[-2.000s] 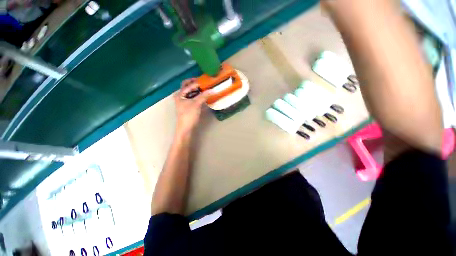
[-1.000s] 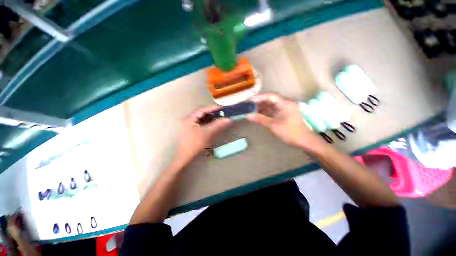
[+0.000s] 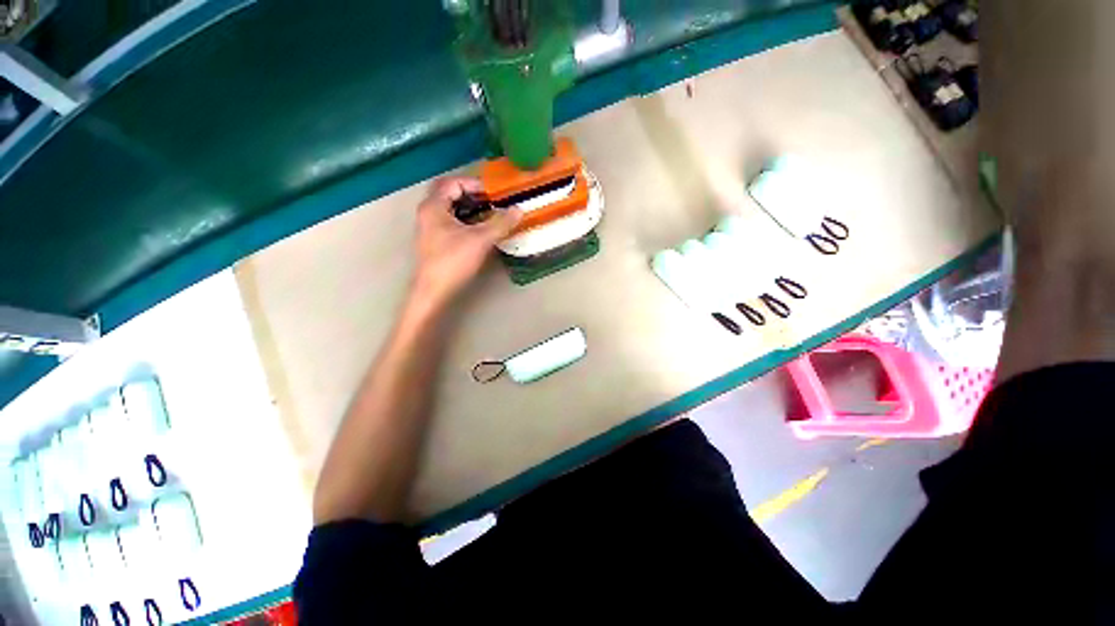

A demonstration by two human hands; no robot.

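A device with a black side and a pale side sits on edge in the slot of the orange fixture (image 3: 548, 221), under the green hand press (image 3: 523, 104). My left hand (image 3: 460, 235) holds the device's left end, by its black loop. The fixture stands on a white rounded pad (image 3: 570, 232) over a dark green base. My right arm rises along the right edge; my right hand is out of the picture. A mint device (image 3: 547, 355) lies on the tan board nearer me, its loop to the left.
Mint devices (image 3: 698, 265) lie side by side on the right, loops toward me. Pale devices (image 3: 143, 407) lie in two rows on the white sheet at left. A pink stool (image 3: 856, 385) stands below the bench edge. Black parts (image 3: 943, 89) lie at the upper right.
The device that both hands held in front of the press is now in the orange fixture. My right hand has left it and gone up out of the picture.
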